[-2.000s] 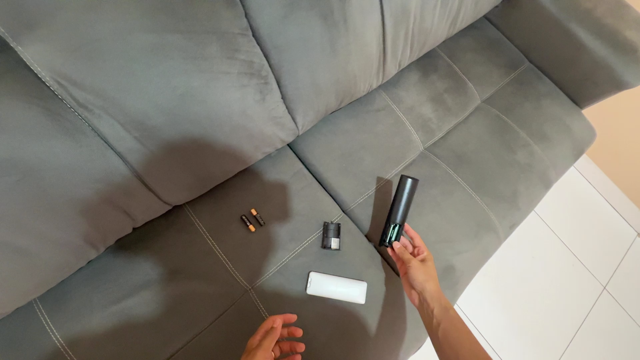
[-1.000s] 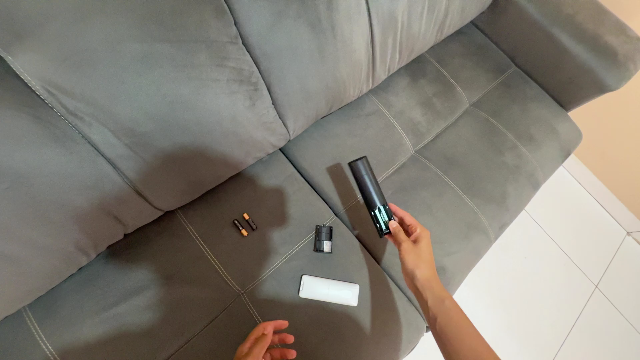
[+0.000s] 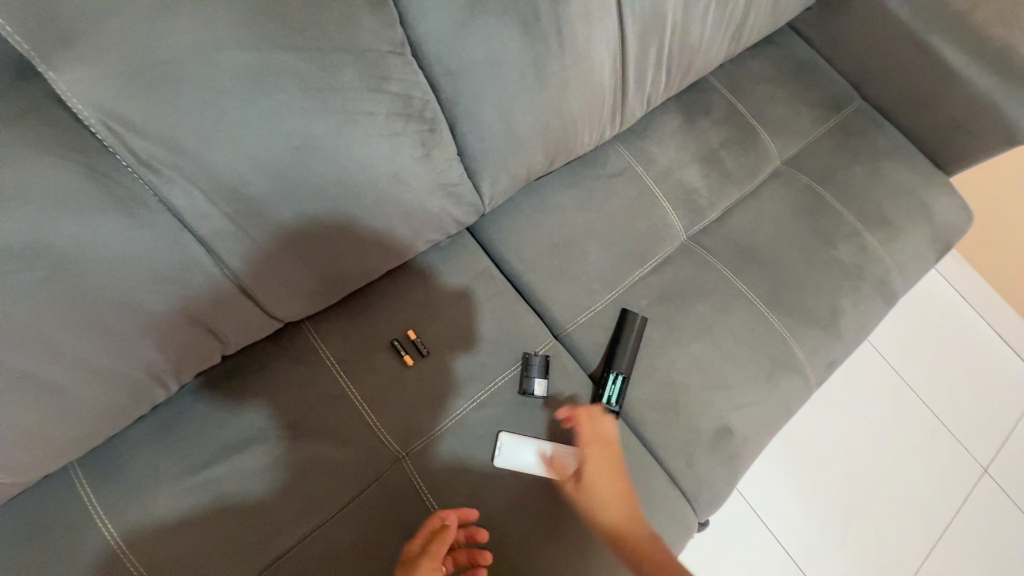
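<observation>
A black remote control (image 3: 622, 352) lies face down on the sofa seat, its battery compartment uncovered with green-cased batteries inside. Just below it my right hand (image 3: 596, 468), partly blurred, is over the right end of a white-faced smartphone (image 3: 528, 454); its fingers are apart and no grip on the phone is visible. Left of the remote rests a black battery cover (image 3: 534, 376) with a pale label. Two black and copper batteries, one (image 3: 402, 352) beside the other (image 3: 418, 343), lie farther left. My left hand (image 3: 448, 544) is at the bottom edge, fingers parted, holding nothing.
The grey sofa seat (image 3: 736, 320) is crossed by pale stitching and a seam between cushions. Backrest cushions (image 3: 320, 120) rise behind it, with an armrest (image 3: 920, 72) at the upper right. White floor tiles (image 3: 872, 448) extend along the front edge.
The remote, held in my right hand in both earlier frames, now lies on the sofa. My right hand has let go of it and moved down to the phone.
</observation>
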